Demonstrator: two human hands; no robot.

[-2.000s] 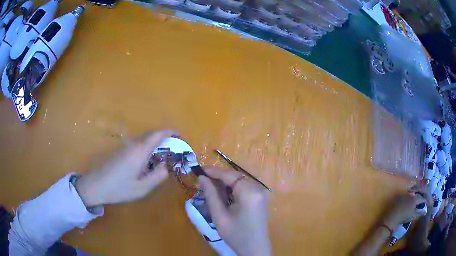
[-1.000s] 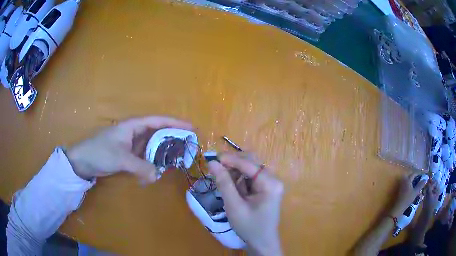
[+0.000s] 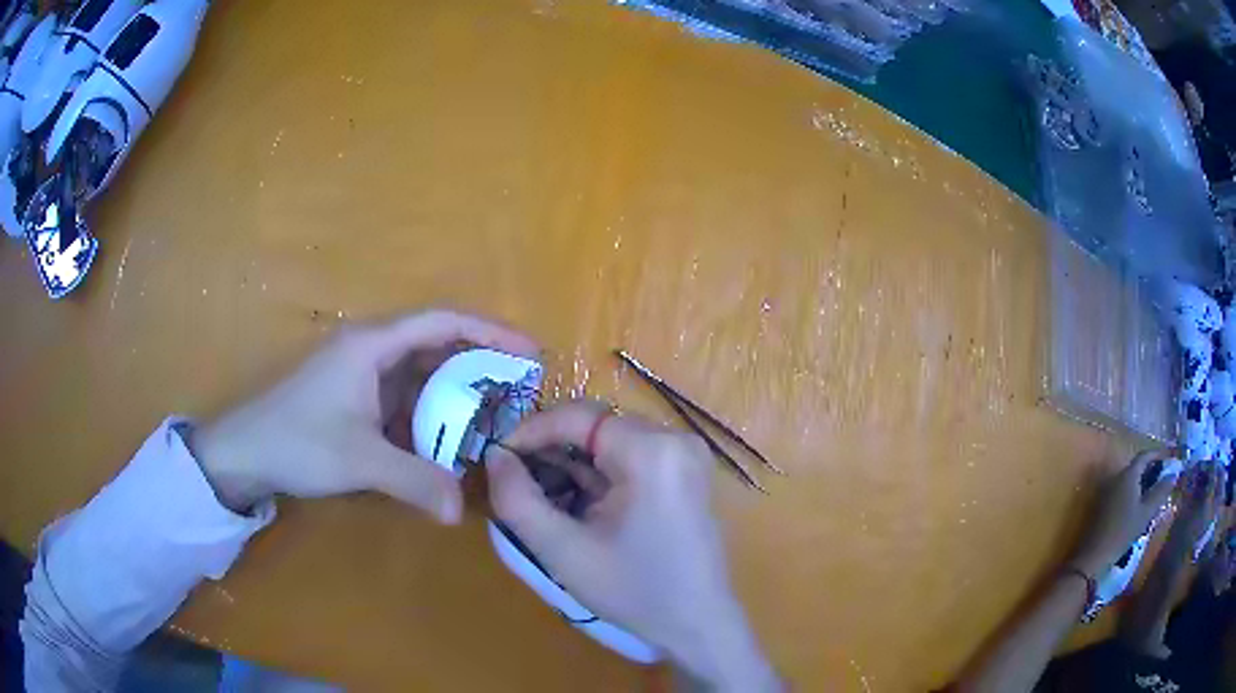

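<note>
My left hand (image 3: pixel 332 420) holds the white head shell (image 3: pixel 445 409) between thumb and fingers, its open side towards my right hand. My right hand (image 3: pixel 617 515) has its thumb and forefinger together at the shell's opening, pinching a small dark part or lead too small to name. Thin wires show inside the shell. The white camera body (image 3: pixel 576 605) lies on the table, mostly under my right hand, which hides its open end. Dark metal tweezers (image 3: pixel 691 417) lie on the table beyond my right hand.
White camera units (image 3: pixel 115 81) with a hanging open shell stand at the far left. Clear blister trays (image 3: pixel 1111 339) lie at the right and far side over green matting (image 3: pixel 969 102). Another person's hands (image 3: pixel 1118 521) hold a white unit at the right edge, near more white units.
My left hand has turned the shell so its outside shows more. My right hand has moved left to the shell's opening with the small dark part. The tweezers show fully now.
</note>
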